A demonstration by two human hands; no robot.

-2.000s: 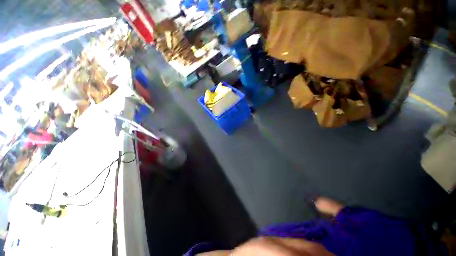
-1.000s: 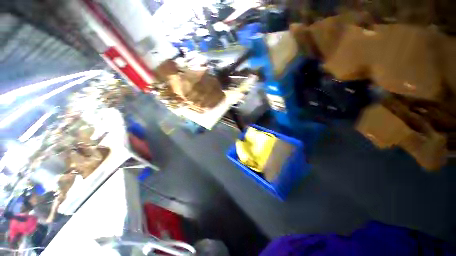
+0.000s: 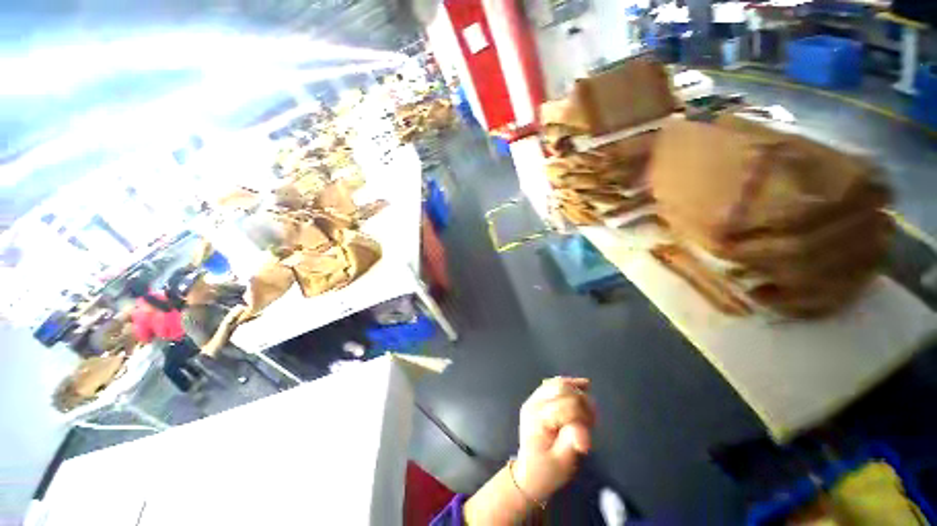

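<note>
My left hand (image 3: 555,426) is raised at the bottom centre, its fingers curled in with nothing visible in them, a thin band at the wrist and a purple sleeve below. My right hand is not in view. A large pile of brown bag parts (image 3: 771,211) lies on a pale table (image 3: 765,375) at the right, with more folded brown parts (image 3: 622,98) behind it. A blue plastic bin (image 3: 760,514) with yellow panels (image 3: 878,493) inside is cut off at the bottom right.
A white table (image 3: 236,462) is at the lower left. Beyond it, tan tote bags (image 3: 339,262) crowd a long table; a person in red (image 3: 156,321) is beside it. A grey aisle runs between the tables. A red-and-white column (image 3: 488,62) and light-blue trolley (image 3: 581,262) stand ahead.
The view has swung and moved forward. The brown pile is now closer, and the blue bin has slid to the bottom right edge. My left hand has come up into view.
</note>
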